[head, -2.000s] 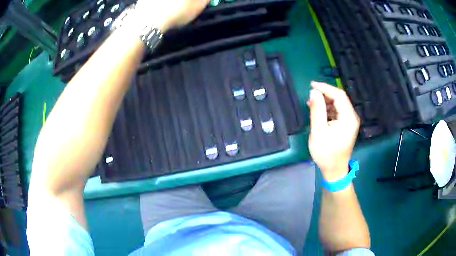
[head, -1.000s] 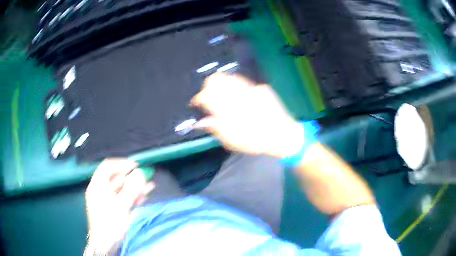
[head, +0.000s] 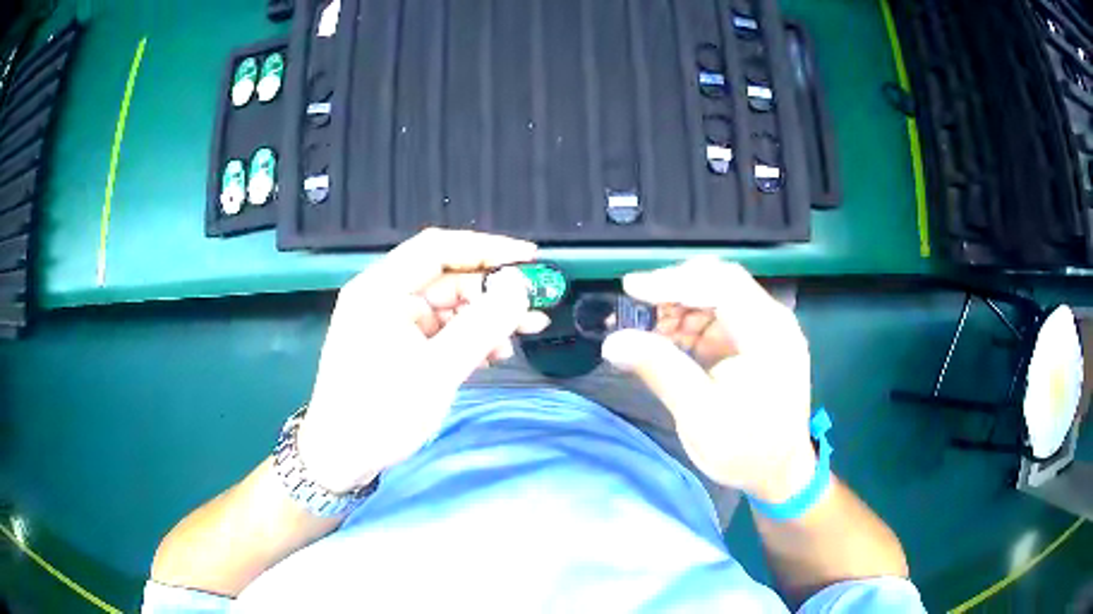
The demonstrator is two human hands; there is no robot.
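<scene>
My left hand (head: 402, 348) holds a green-and-white piece (head: 545, 286) between thumb and fingers, its green end pointing right. My right hand (head: 725, 372) holds a black ring part (head: 615, 315) with a pale patch by its edge, facing the green piece. The two parts are close together with a small gap, just in front of the bench edge. The black ribbed working tray (head: 479, 132) lies beyond the hands. Black ring parts with pale patches lie at its right side (head: 719, 156), one near its front edge (head: 623, 204), and two at its left side (head: 316, 186).
A small side tray (head: 218, 214) with several green-and-white pieces (head: 261, 175) sits partly under the working tray's left edge. Black trays stand at far left (head: 30, 156) and far right (head: 983, 144). Yellow tape lines mark the green mat. A round white stool (head: 1055, 381) is at right.
My left hand has moved right and up with the green piece. My right hand has left the tray and now holds a ring part beside it. The view has shifted and sharpened.
</scene>
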